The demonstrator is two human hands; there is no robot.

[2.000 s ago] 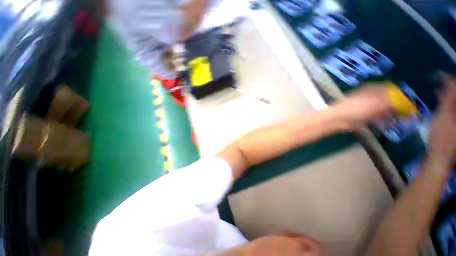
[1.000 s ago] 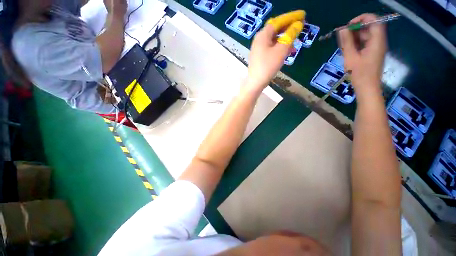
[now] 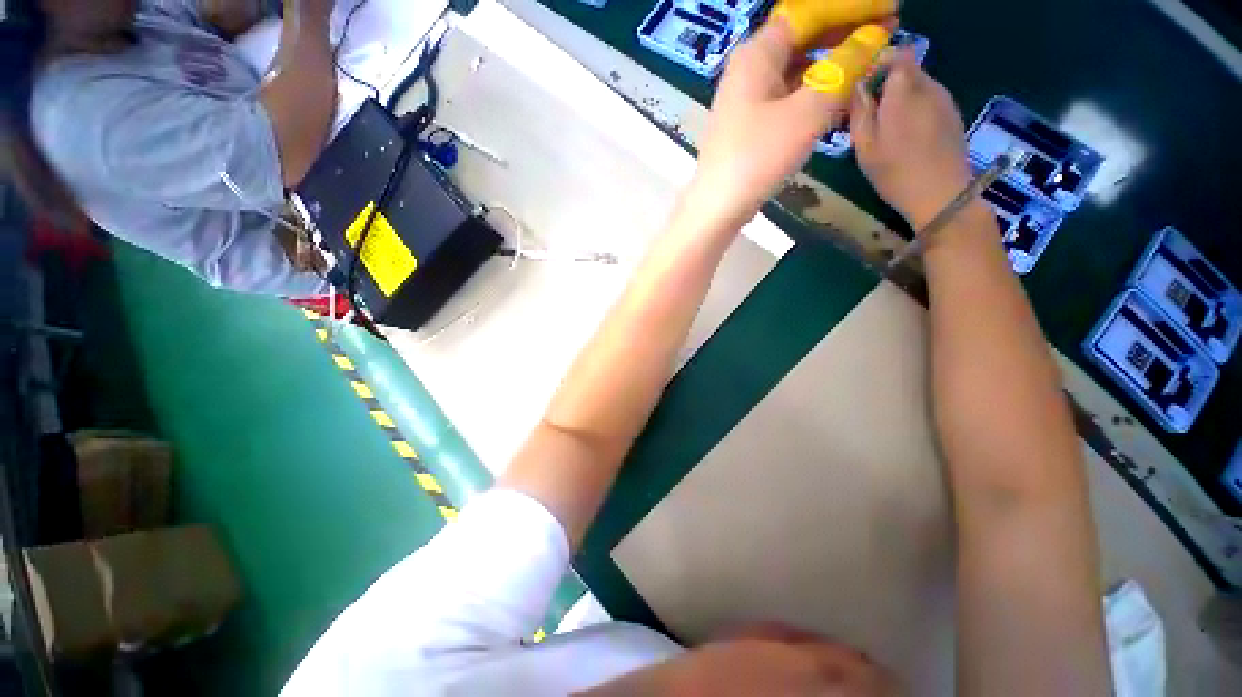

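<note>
My left hand (image 3: 766, 116), with yellow finger cots (image 3: 847, 57) on its fingers, is at the top over the belt. My right hand (image 3: 913, 134) is close beside it, fingers bent together near the cots. What either hand holds is hidden or too small to tell. A light blue housing (image 3: 904, 49) lies partly covered under and behind my hands. To its right, an open two-part blue housing (image 3: 1038, 153) with black and white parts inside lies partly behind my right forearm.
More open housings (image 3: 1162, 357) lie on the dark green belt. A thin metal strip (image 3: 960, 207) juts from the bench edge by my right forearm. A beige board (image 3: 817, 477) is before me. A black box (image 3: 402, 225) with yellow label and cables stands left, near a seated coworker (image 3: 177, 150).
My right hand has moved left, next to my left hand, and the green-gripped tool no longer shows. My left hand has shifted slightly up and right. The housings beside my right arm have shifted.
</note>
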